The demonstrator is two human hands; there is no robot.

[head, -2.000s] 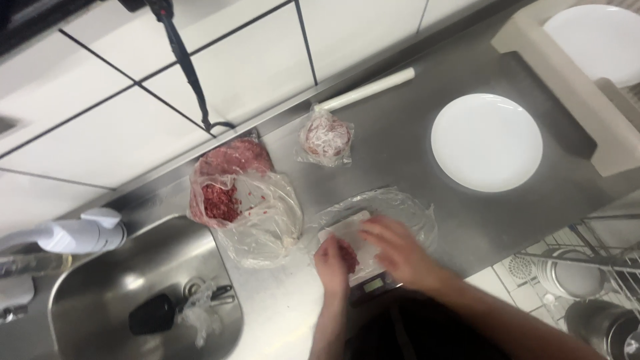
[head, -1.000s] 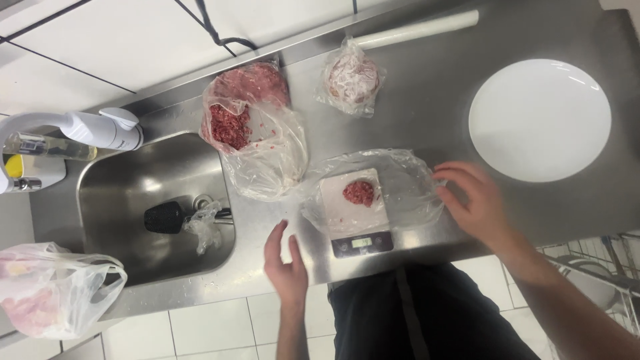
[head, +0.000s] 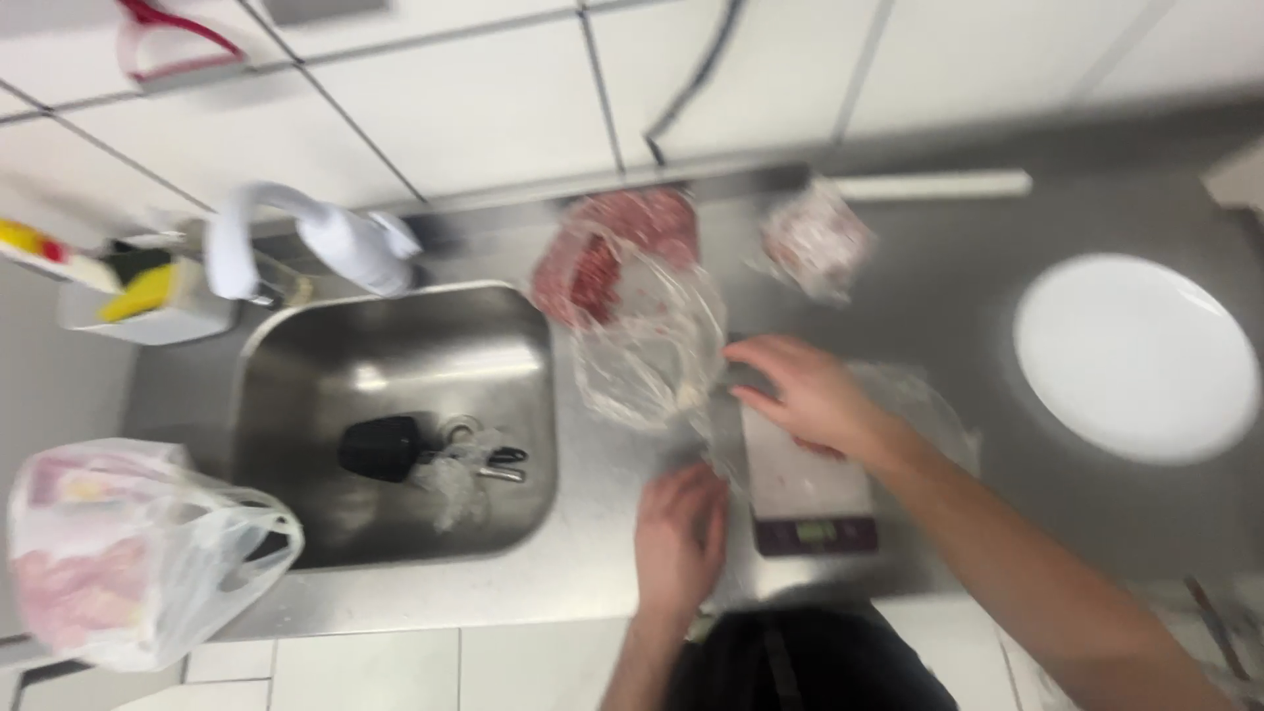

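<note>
My right hand (head: 815, 395) reaches over the kitchen scale (head: 810, 484), thumb and fingers apart, fingertips close to the clear plastic bag (head: 642, 365) of ground meat (head: 595, 281). My left hand (head: 681, 533) is just below that bag, left of the scale, its fingers curled near a strand of plastic; whether it pinches the plastic is too blurred to tell. Mostly hidden under my right hand is a small lump of meat (head: 820, 449) on the scale. Clear plastic film (head: 918, 410) lies at the scale's right side. A wrapped ball of meat (head: 818, 240) sits farther back.
On the right is a white plate (head: 1136, 357). A white rod (head: 933, 186) lies along the back. The steel sink (head: 395, 336) holds a black utensil (head: 380, 447) and crumpled plastic (head: 456, 484). Around it are a white faucet (head: 346, 237), a sponge holder (head: 202, 306) and a filled plastic bag (head: 148, 553).
My right hand has moved left from the plastic film to above the scale, near the meat bag. My left hand has come nearer the bag and the scale. The view has shifted left.
</note>
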